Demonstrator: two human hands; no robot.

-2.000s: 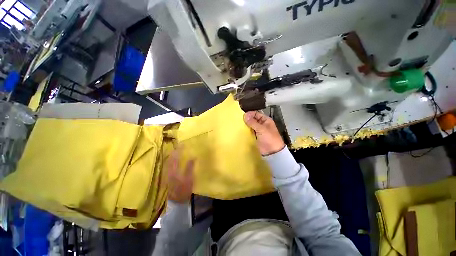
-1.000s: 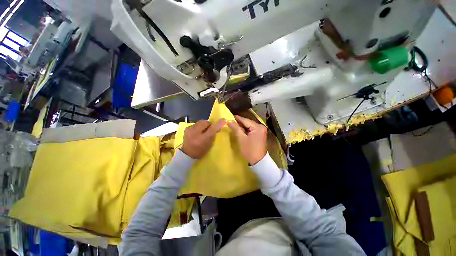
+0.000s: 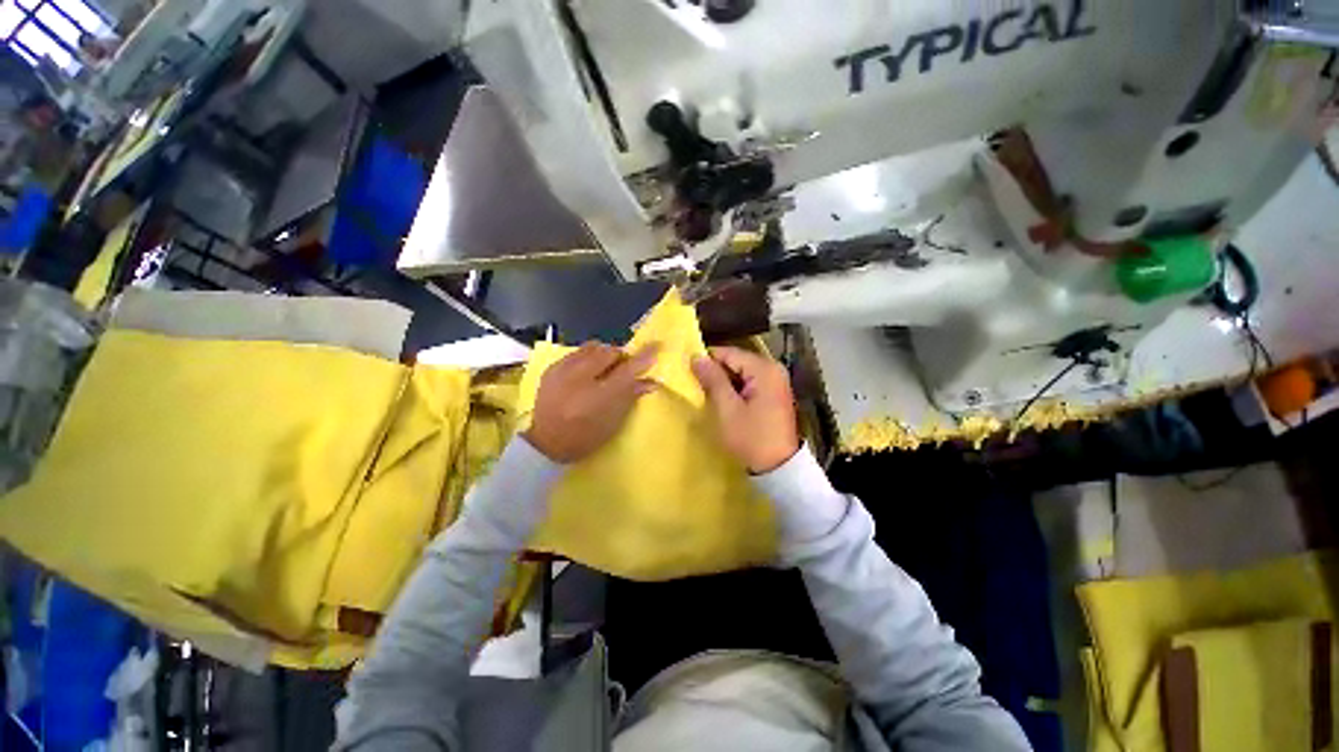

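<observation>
A yellow bag panel [image 3: 661,492] hangs below the needle area [image 3: 679,268] of the white sewing machine [image 3: 955,88]. Its pointed upper corner reaches up to the presser foot. My left hand [image 3: 583,400] holds the panel's upper edge on the left, fingers on the cloth. My right hand [image 3: 750,409] pinches the edge on the right, just below the needle area. The cloth is folded between the two hands. Whether the tip lies under the presser foot is too small to tell.
A large yellow stack [image 3: 220,470] with a grey-beige sheet lies at left. A second yellow stack [image 3: 1263,661] with brown bands is at lower right. A green round part [image 3: 1167,269], dark-handled snips [image 3: 1236,279] and an orange object [image 3: 1288,388] are at right.
My left hand, blurred and lower two seconds ago, has come up to the panel's edge beside my right hand. Since one second ago the hands are nearly unchanged; the view has shifted.
</observation>
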